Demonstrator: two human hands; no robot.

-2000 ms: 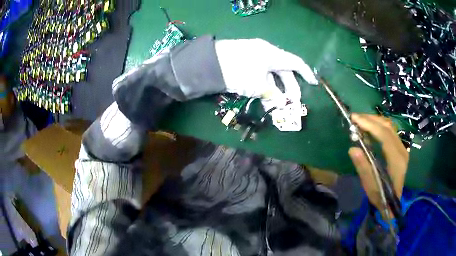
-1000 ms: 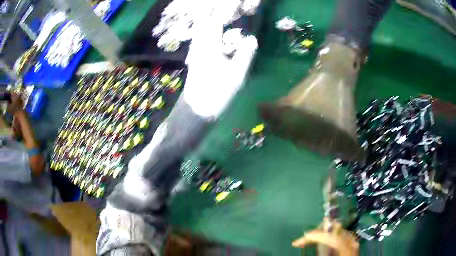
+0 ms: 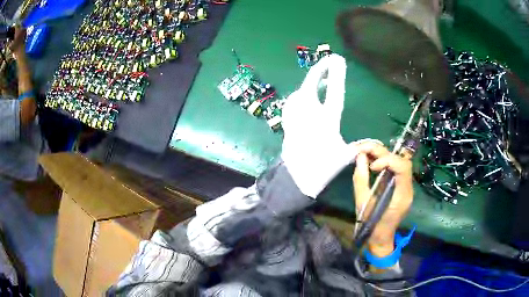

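Note:
My left hand (image 3: 313, 127), in a white glove, is over the middle of the green mat. Its fingertips are close together beside a small circuit board (image 3: 304, 57) with red, blue and white parts; whether they grip it cannot be told. My bare right hand (image 3: 391, 191) holds the soldering iron (image 3: 380, 203), its tip pointing up and away. Its fingertips meet the edge of the glove. Several circuit boards (image 3: 238, 87) lie in a group left of my gloved hand, one partly hidden by it.
A fume hood (image 3: 394, 52) hangs above the mat. Tangled black-and-white lead wires (image 3: 470, 127) lie at right. Rows of boards (image 3: 122, 52) cover a dark mat (image 3: 154, 119) at left. An open cardboard box (image 3: 107, 232) stands below the bench edge. Another person's arm (image 3: 24, 72) shows at far left.
The view has shifted. My left hand has come back from the heap of white parts to the small board. My right hand, with the iron, has moved up beside the glove.

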